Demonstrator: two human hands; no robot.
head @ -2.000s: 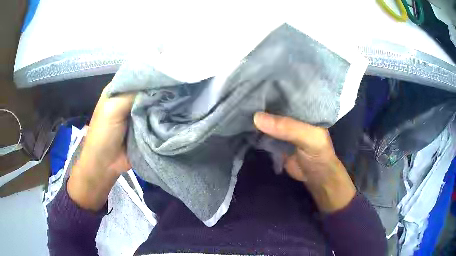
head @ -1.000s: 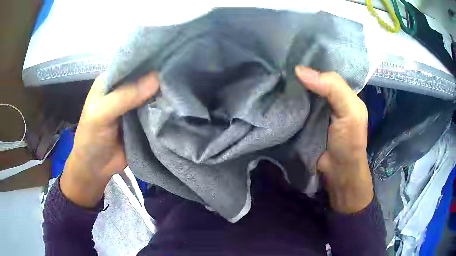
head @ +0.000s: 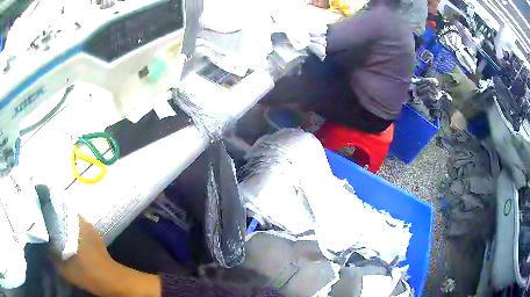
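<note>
The view is turned to the right. My right hand (head: 96,261) is at the lower left, blurred, its dark purple sleeve coming from the right. It holds the grey garment panel (head: 57,217) near the table's front edge; its fingertips are hidden by the cloth. Pale parts of cloth lie further left, cut off by the picture's edge. My left hand is out of the picture. Scissors with one yellow and one green handle (head: 96,158) lie on the white table (head: 145,174), their blades not clearly seen.
The white sewing machine (head: 58,110) stands behind. A dark plastic-like bag (head: 224,203) hangs at the table's end. A blue bin (head: 421,226) holds grey and white cut pieces (head: 296,174). A person (head: 378,64) sits on a red stool (head: 360,145) beyond.
The view has swung right and up from the lap. The panel, earlier spread between both hands, now shows only at the lower left, and my left hand has left the picture.
</note>
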